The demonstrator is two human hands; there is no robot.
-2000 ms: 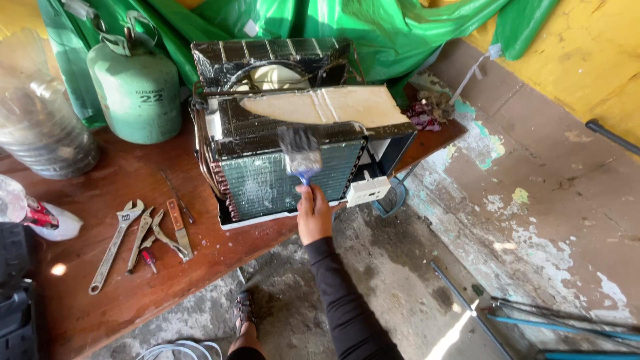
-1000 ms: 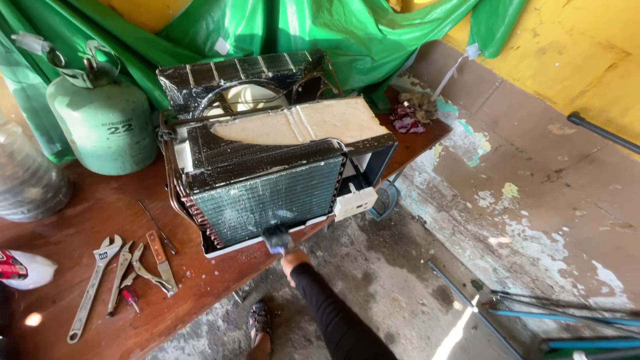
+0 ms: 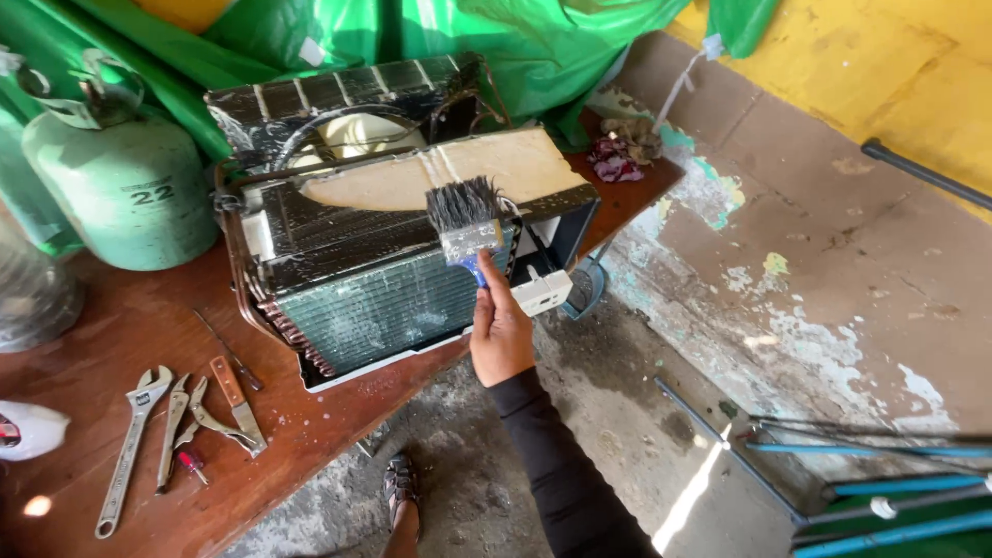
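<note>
My right hand (image 3: 502,333) grips the blue handle of a wide paintbrush (image 3: 467,221), its dark bristles pointing up in front of the foam-topped casing. Behind the brush stands an opened window air conditioner (image 3: 333,232) on the wooden table. Its finned coil (image 3: 387,310) faces me, wet and streaked with whitish foam or residue. Copper tubes (image 3: 244,271) run down its left side, and a white control panel (image 3: 545,293) juts out at the right, near my hand. A beige foam piece (image 3: 496,167) lies on top. My left hand is out of view.
On the wooden table (image 3: 310,442) lie an adjustable wrench (image 3: 132,449), locking pliers (image 3: 213,422), a putty knife (image 3: 239,403) and screwdrivers (image 3: 190,465). A green refrigerant cylinder (image 3: 120,186) stands at the left. Rags (image 3: 624,151) lie behind right; blue poles (image 3: 891,488) are at lower right.
My right hand has lifted the brush from the coil's lower edge, where it was a second ago, to in front of the unit's upper edge.
</note>
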